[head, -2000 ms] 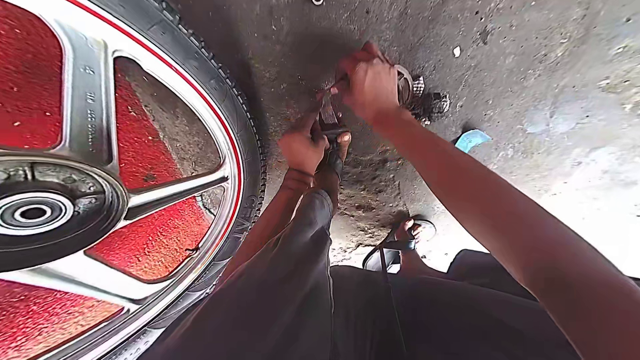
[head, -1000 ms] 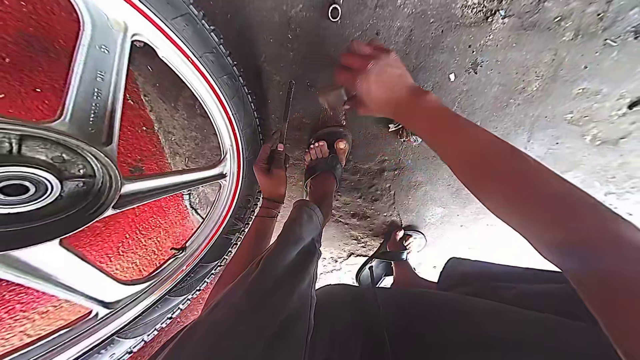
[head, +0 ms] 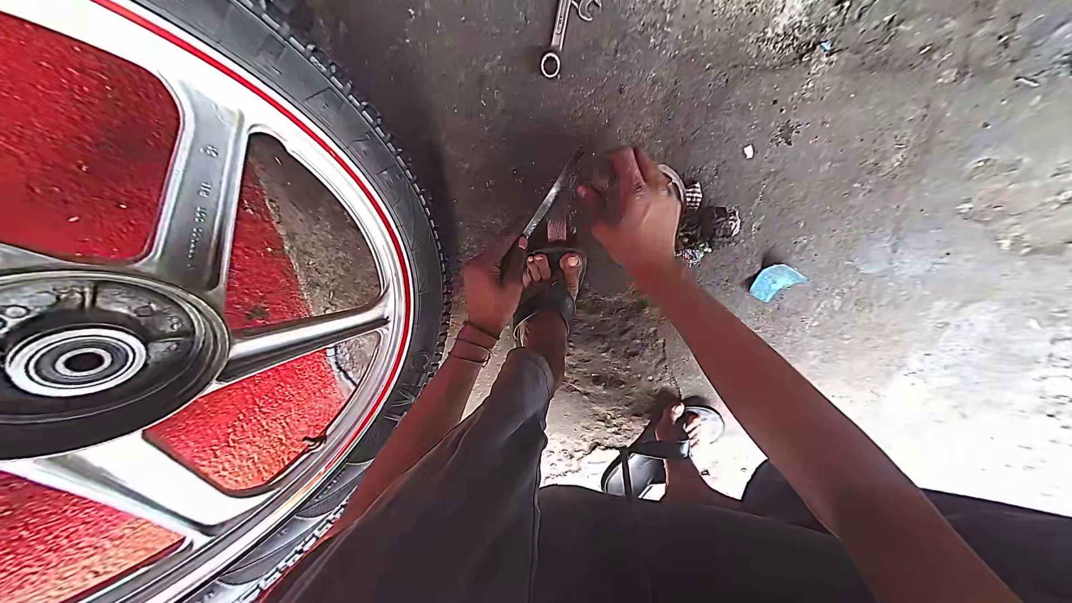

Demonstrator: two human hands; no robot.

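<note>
My left hand, with thin bands at its wrist, is closed on the dark handle of a long, narrow flat metal tool, perhaps a file or blade, which points up and right. Just right of the tool's tip is my right hand, fingers curled and blurred; whether something small is in it I cannot tell. Below the tool, a small reddish flat piece lies at the toes of my sandalled foot. Behind my right hand, a pale ring-shaped thing shows in part.
A motorcycle wheel with metal spokes and tyre fills the left side, with red material behind it. A combination wrench and part of another spanner lie on the concrete floor at the top. Dark, checked scraps and a light-blue piece lie at right.
The long tool, upright in my left hand a second ago, now slants up and right. My right hand has come down, closer to the tool. The view has shifted, showing more of the wrench.
</note>
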